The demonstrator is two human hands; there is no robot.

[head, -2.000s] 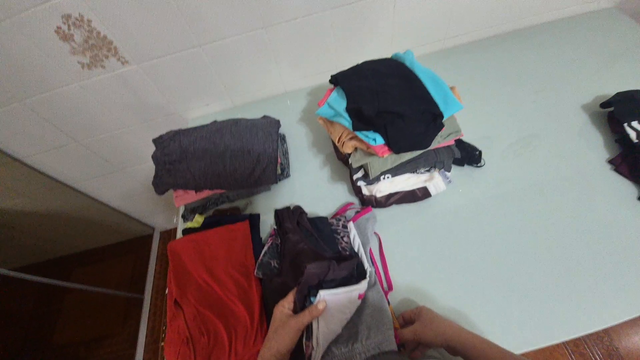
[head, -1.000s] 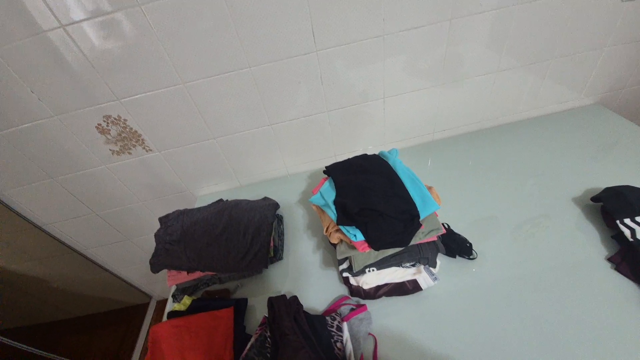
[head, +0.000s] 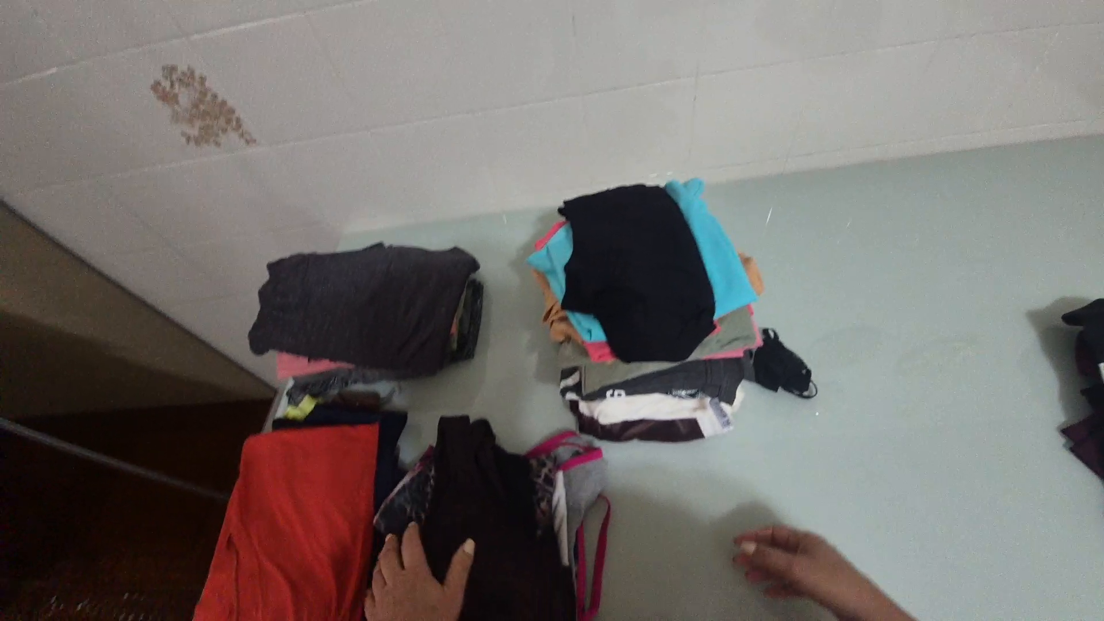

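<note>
My left hand (head: 416, 580) rests with spread fingers on a dark brown garment (head: 492, 517), the top one of a pile at the lower middle. Under that garment, a grey piece with pink straps (head: 585, 470) and patterned cloth stick out. Beside the pile on the left lies a folded red garment (head: 302, 509), on top of dark blue cloth. My right hand (head: 789, 556) is over the pale green tabletop, right of the pile, with loosely curled fingers and nothing in it.
Folded dark grey clothes (head: 366, 306) top a stack at the back left. A taller stack with a black garment (head: 642, 276) and turquoise cloth (head: 711, 250) stands near the tiled wall (head: 517, 129). Dark clothes (head: 1088, 423) lie at the right edge of view. The tabletop (head: 906, 371) is pale green.
Two seconds ago my left hand held the brown garment and light cloth folded up; now the brown garment lies spread flat on its pile. My right hand is now apart from the pile.
</note>
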